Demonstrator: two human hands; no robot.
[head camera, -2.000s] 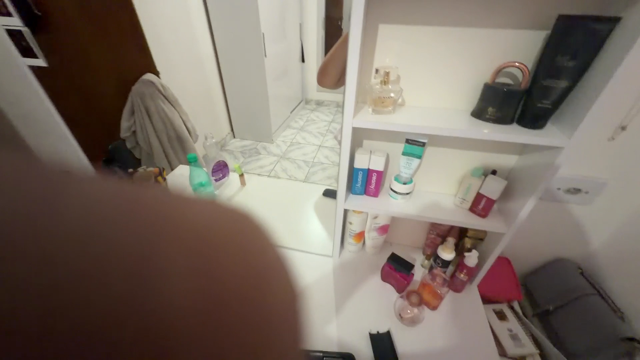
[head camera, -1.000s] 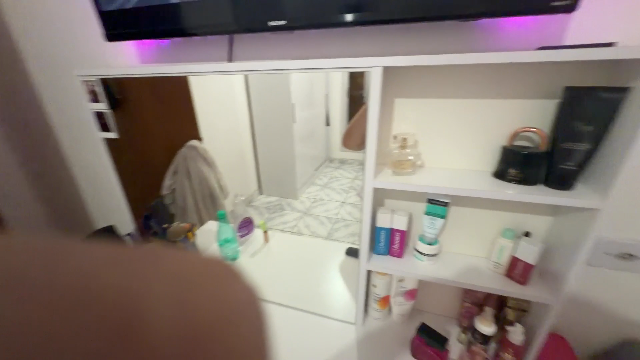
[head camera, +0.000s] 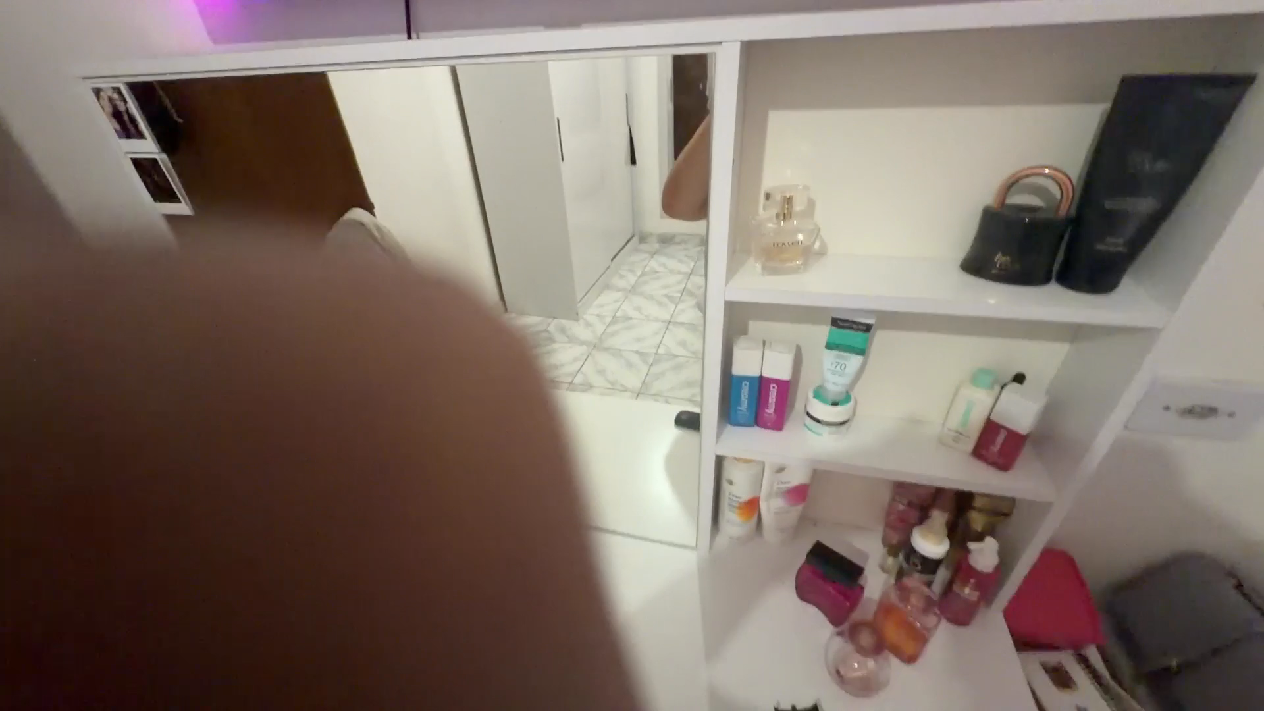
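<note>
A large, blurred skin-toned shape (head camera: 296, 494) fills the left foreground, very close to the camera; it looks like part of my left hand or arm. Its fingers cannot be made out, nor anything held. My right hand is not in view. Behind the shape is a wall mirror (head camera: 622, 454), reflecting a bent arm (head camera: 688, 178) at its right edge. Right of the mirror, white shelves (head camera: 938, 296) hold a clear perfume bottle (head camera: 786, 237), a black padlock-shaped bottle (head camera: 1017, 242), a black tube (head camera: 1145, 188), blue (head camera: 746, 385) and magenta (head camera: 777, 387) bottles, and a white jar (head camera: 829, 410).
On the white tabletop (head camera: 741, 632) stand a magenta bottle with a black cap (head camera: 829, 583), a round pink bottle (head camera: 858, 660), an orange bottle (head camera: 907, 622) and a red pump bottle (head camera: 972, 583). A grey bag (head camera: 1185, 612) and a red item (head camera: 1052, 602) lie beyond the unit's right side.
The view has swung up to the television and back down. The blurred shape now covers more of the mirror, hiding the reflected green bottle and most of the reflected towel seen before.
</note>
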